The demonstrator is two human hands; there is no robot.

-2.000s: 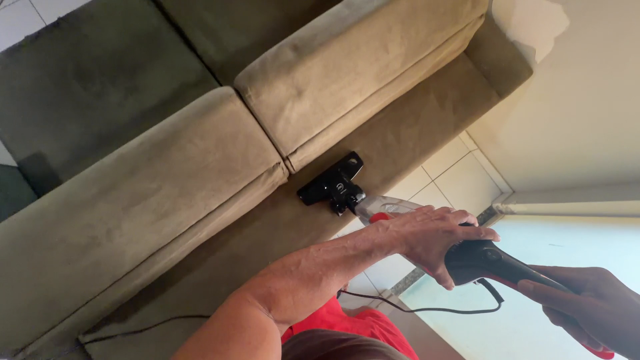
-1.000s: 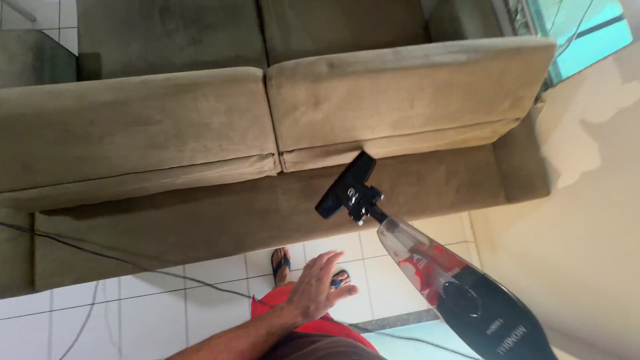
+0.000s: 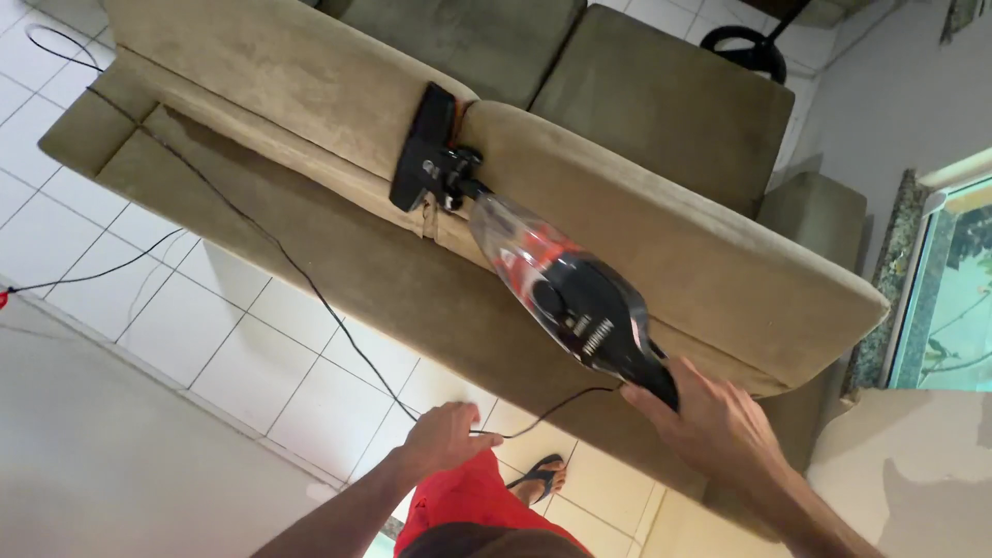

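Observation:
My right hand is closed around the handle of a black handheld vacuum cleaner with a clear dust container. Its wide black floor nozzle is over the back cushions of a beige fabric sofa, near the seam between them. My left hand is low, in front of my red shorts, at the black power cord. The cord passes by its fingers; whether they grip it I cannot tell. From there the cord runs up left across the sofa, and another stretch leads to the vacuum's handle.
Darker seat cushions lie beyond the backrest. White floor tiles and a wall are on the near side. A window with a stone sill is at right. A black round-based object stands at upper right. My sandalled foot shows below.
The view has turned strongly. My left hand, on the vacuum two seconds ago, was off it with fingers spread one second ago and is now at the cord. The nozzle has moved up onto the backrest cushions.

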